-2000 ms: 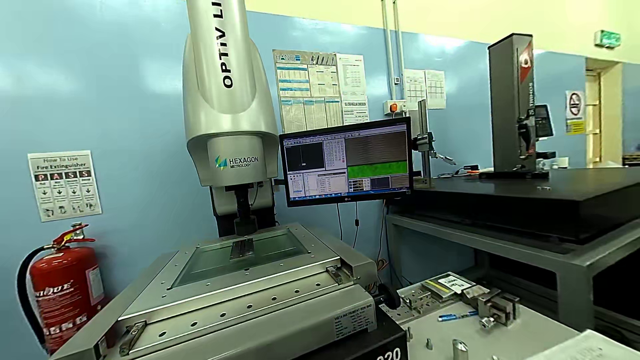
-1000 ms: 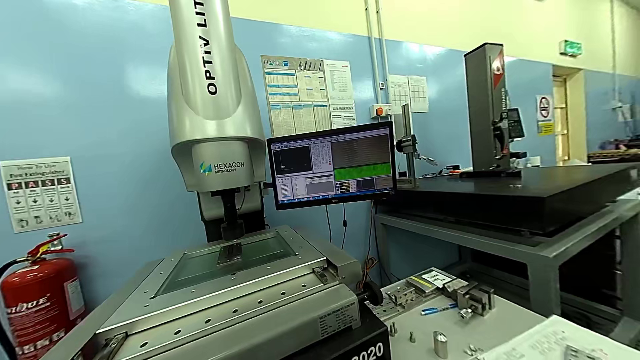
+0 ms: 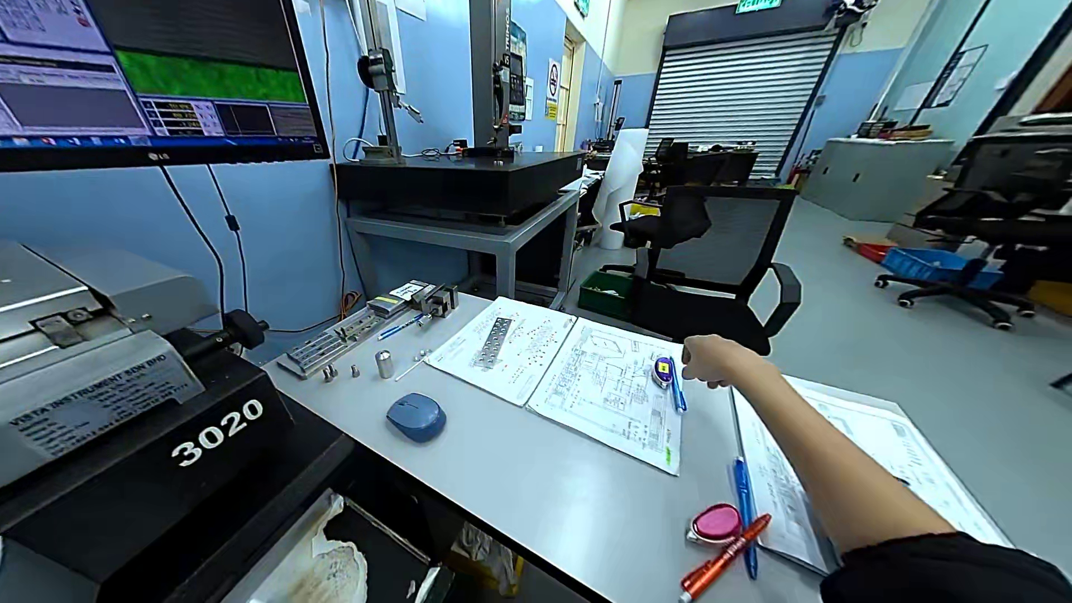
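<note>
My right hand (image 3: 712, 360) reaches in from the right, fingers curled down at the right edge of an open technical drawing (image 3: 615, 389). A blue pen (image 3: 677, 387) and a small purple correction-tape dispenser (image 3: 662, 372) lie on the drawing just left of the fingers; whether the fingers grip anything is hidden. On the drawing's left page (image 3: 523, 352) rests a perforated metal strip (image 3: 495, 341). A blue computer mouse (image 3: 416, 417) sits nearer the front edge. My left hand is out of view.
Right of the forearm lie more drawings (image 3: 888, 444), a blue pen (image 3: 744, 511), a pink tape dispenser (image 3: 717, 523) and an orange pen (image 3: 727, 559). Metal pins, a cylinder (image 3: 384, 363) and a small vise (image 3: 437, 300) stand farther left, beside the measuring machine (image 3: 126, 419). An office chair (image 3: 712, 251) stands behind.
The view has swung far right and down, from the measuring machine to the desk. My right hand and forearm, unseen in the earlier frames, are in view over the desk.
</note>
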